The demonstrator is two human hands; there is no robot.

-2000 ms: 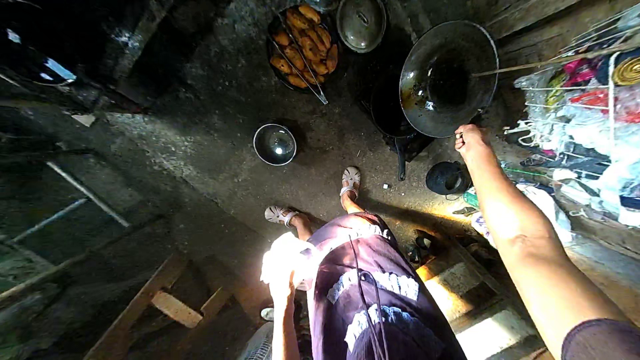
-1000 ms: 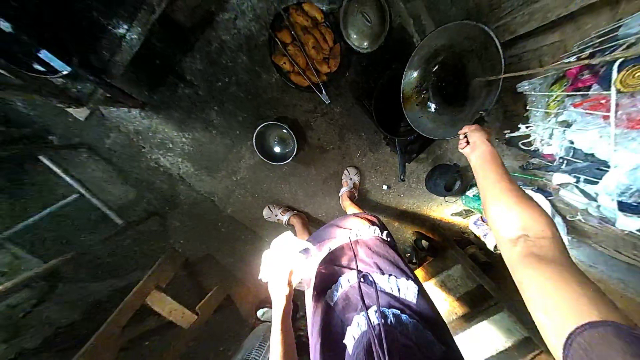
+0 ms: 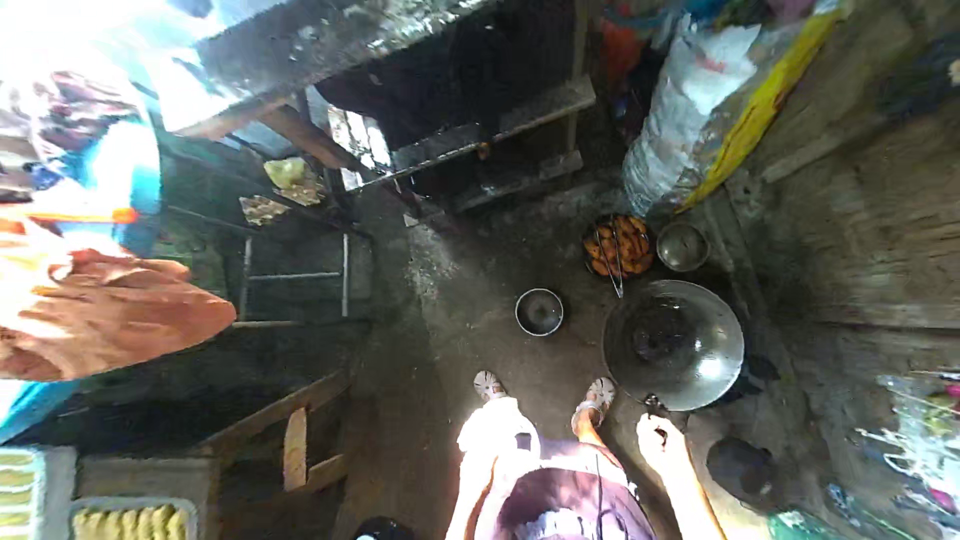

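A large metal wok (image 3: 675, 345) with a dark, shiny inside hangs out in front of my right hand (image 3: 660, 442), which is closed around its small handle at the near rim. My left hand (image 3: 487, 461) is near my lap beside a bright white cloth (image 3: 499, 427); glare hides its fingers, though the cloth appears bunched in them. Beyond the wok, browned fried pieces (image 3: 626, 246) fill a round container with metal tongs (image 3: 616, 262) lying across it. A metal lid or shallow bowl (image 3: 682, 247) is to their right. A small metal bowl (image 3: 539, 312) stands on the floor.
A dark round object (image 3: 742, 469) is at the lower right. A tall white and yellow sack (image 3: 690, 127) leans at the back. Wooden framing (image 3: 296, 446), a tray of yellow pieces (image 3: 135, 521) and an orange cloth (image 3: 97, 307) are at left. Plastic bags (image 3: 930, 450) lie at right.
The view has swung widely to the left. My right hand has brought the wok nearer my body, and the thin stick seen across it earlier no longer shows there.
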